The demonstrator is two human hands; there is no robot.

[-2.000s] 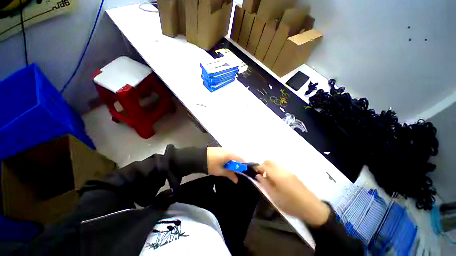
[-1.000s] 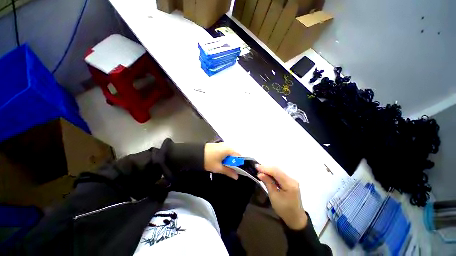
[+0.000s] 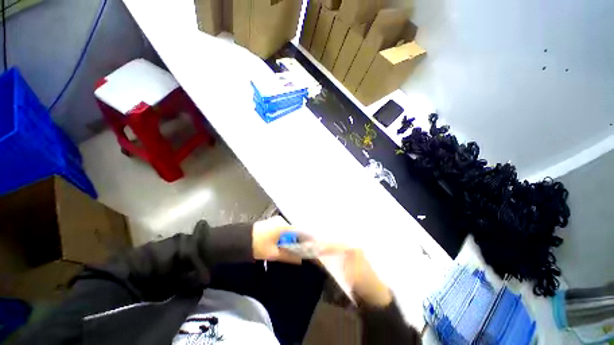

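Observation:
My left hand (image 3: pixel 273 240) is shut on a small blue-and-white retail box (image 3: pixel 289 240) at the bench's near edge. My right hand (image 3: pixel 353 269) is beside the box's right end and is motion-blurred; I cannot tell whether it holds anything. The black cable seen there earlier does not show clearly. A stack of blue-and-white boxes (image 3: pixel 279 101) stands farther along the bench. A large black cable pile (image 3: pixel 498 202) lies against the wall.
Striped box blanks (image 3: pixel 471 306) stand at the right end of the bench. Brown cartons (image 3: pixel 363 57) stand along its back. A black mat (image 3: pixel 421 192) holds yellow and white bits. A red-and-white stool (image 3: pixel 145 101), blue crate (image 3: pixel 40 141) and open carton (image 3: pixel 87 226) are at left.
The view has shifted. My hands are closer together at the box, and the black cable that showed between them no longer shows clearly.

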